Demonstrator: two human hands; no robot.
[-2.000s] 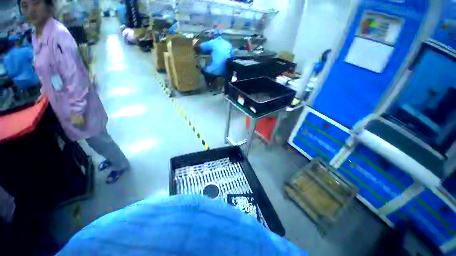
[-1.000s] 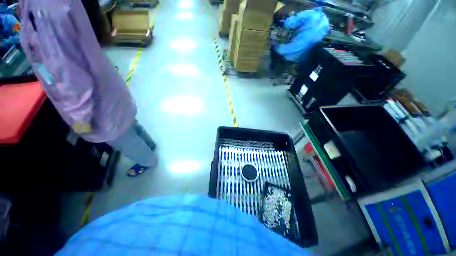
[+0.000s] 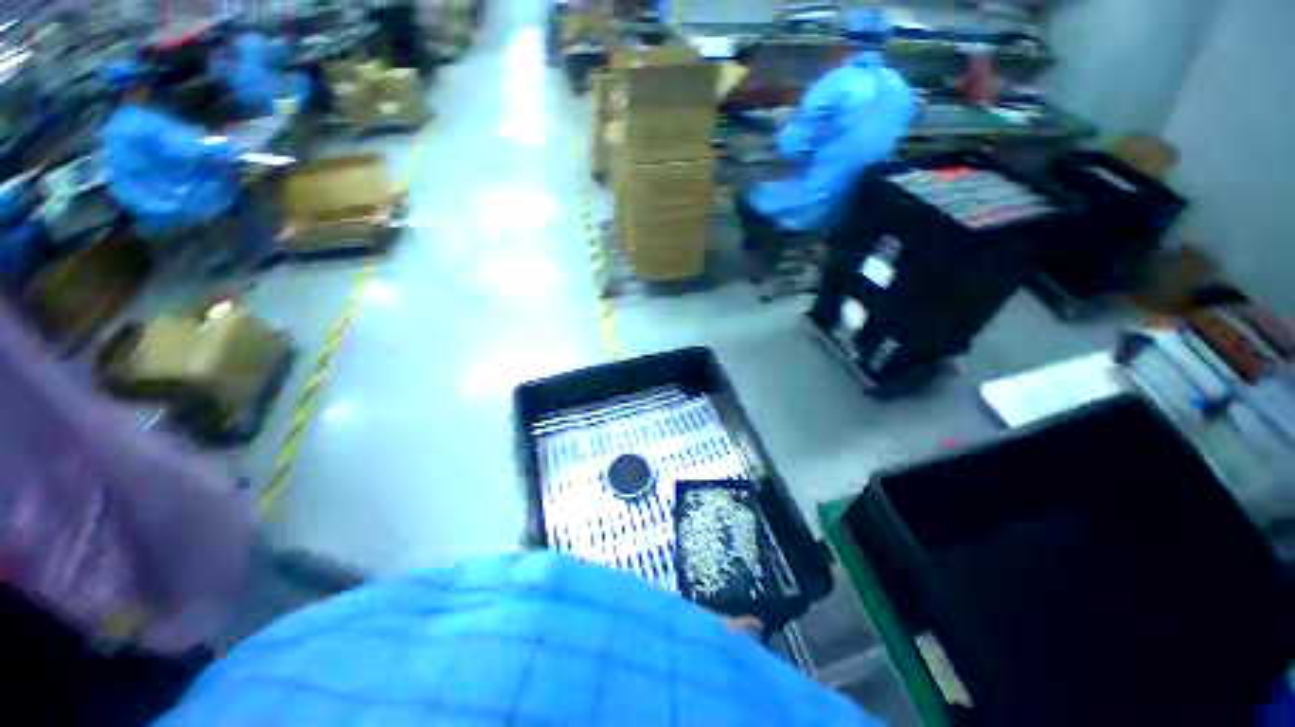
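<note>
A black crate [image 3: 784, 490] is in front of my blue-clothed body, its near edge hidden by the clothing. Silvery-white slotted rows [image 3: 597, 518] fill its bottom. A dark round disc [image 3: 629, 476] lies on the rows. A small black tray of loose whitish pieces [image 3: 720, 540] lies inside at the right. A small skin-coloured patch, perhaps fingers of my right hand [image 3: 743, 624], shows at the crate's near right edge, too little to tell its grip. My left hand is not visible.
A large black crate [image 3: 923, 490] sits on a green-edged stand at right. Stacked black crates [image 3: 909, 291], a seated person in blue [image 3: 848, 128] and cartons [image 3: 665, 171] are ahead. A pink smock [image 3: 121, 490] is close at left. Cartons [image 3: 199, 362] stand beyond it.
The view has moved forward along the aisle. The stand's crate is nearer and larger at right, and the pink-smocked person has slipped to the left edge. The held-out crate stays in front of me.
</note>
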